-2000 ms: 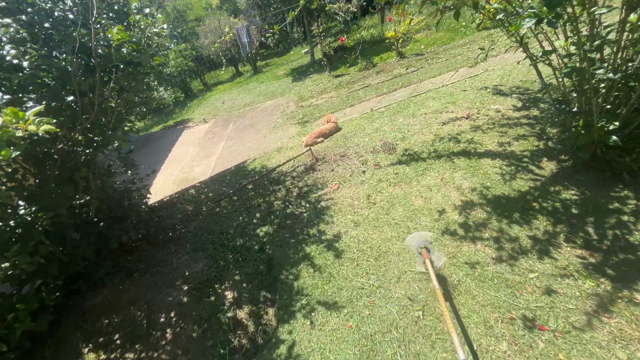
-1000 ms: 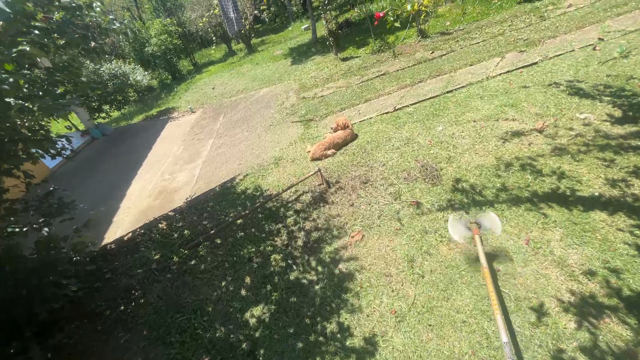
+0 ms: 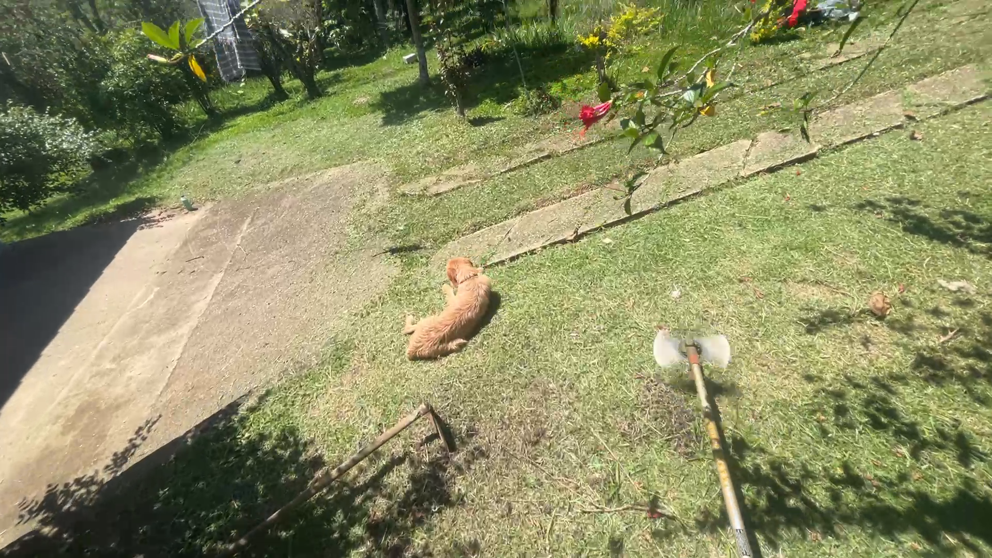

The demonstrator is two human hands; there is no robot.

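Note:
Neither of my hands is in the picture. The worn shaft of a brush cutter (image 3: 718, 449) rises from the bottom edge at the right, and what holds it is out of view. At its far end a blurred pale blade (image 3: 711, 351) hovers at or just over the grass; the exact gap cannot be told. A reddish-brown dog (image 3: 451, 316) with a collar lies on the grass left of the blade. Nearer, a long wooden-handled tool (image 3: 333, 474), perhaps a hoe or rake, lies at the lower left with its head by a patch of thin grass.
A concrete slab (image 3: 194, 287) spans the left side, partly shaded. Narrow paving (image 3: 635, 194) runs from near the dog to the upper right. A branch with a red flower (image 3: 594, 115) hangs across the upper view. Trees and shrubs (image 3: 139, 93) stand behind; cloth (image 3: 229, 39) hangs at upper left.
The view has shifted forward, bringing the dog, the slab and the lying tool nearer. The brush cutter stays at the right, its blade now closer to the dog's level.

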